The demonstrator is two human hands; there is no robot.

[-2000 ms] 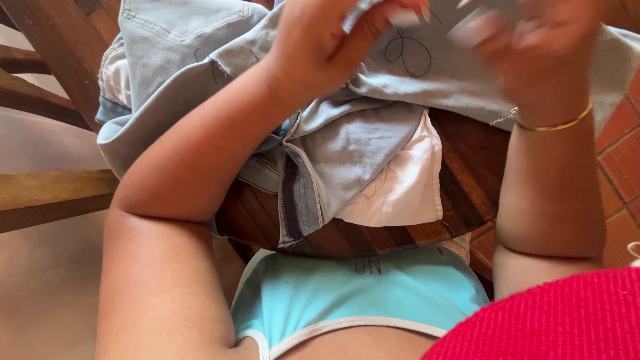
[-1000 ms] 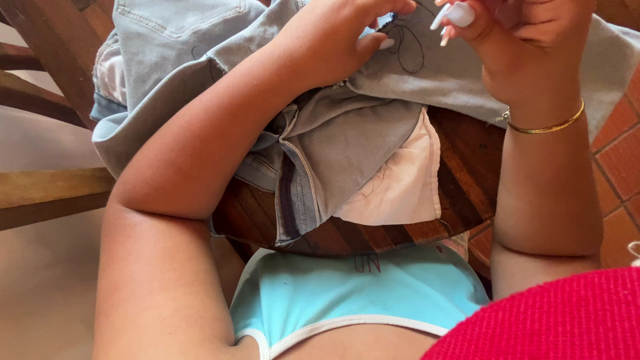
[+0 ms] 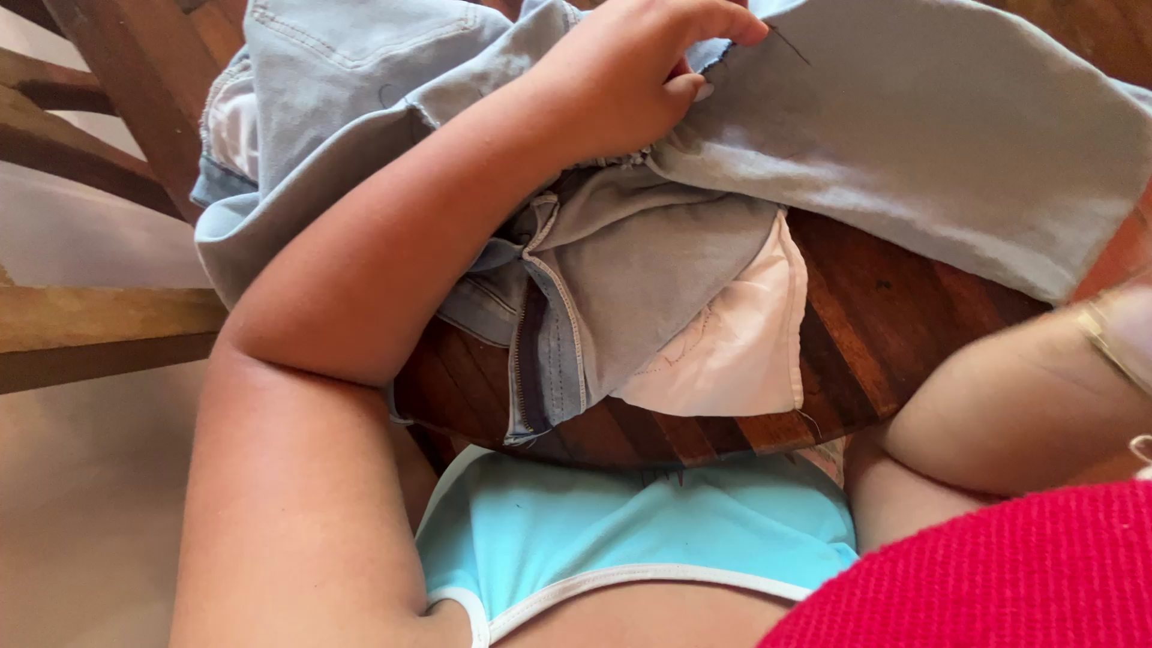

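Light blue-grey denim jeans (image 3: 918,135) lie turned and folded over a round wooden table. My left hand (image 3: 648,81) rests on them at the top centre, its fingers pinching a fold of the denim beside a dark seam. A dark thread (image 3: 792,45) lies by the fingertips. Below the hand are an opened metal zipper (image 3: 531,369) and a pale pocket lining (image 3: 733,351) with dark stitching. My right hand is out of frame; only the right forearm and a bracelet (image 3: 1111,346) show at the right edge. No needle can be made out.
The striped wooden tabletop (image 3: 882,306) ends in a rounded edge close to my body. A wooden chair part (image 3: 99,319) stands at the left. Reddish floor tiles show at the far right, and red knitted fabric (image 3: 999,576) covers the lower right corner.
My right hand was raised near the left one over the denim; it has moved right and out of the frame. My left hand has stayed at the fold.
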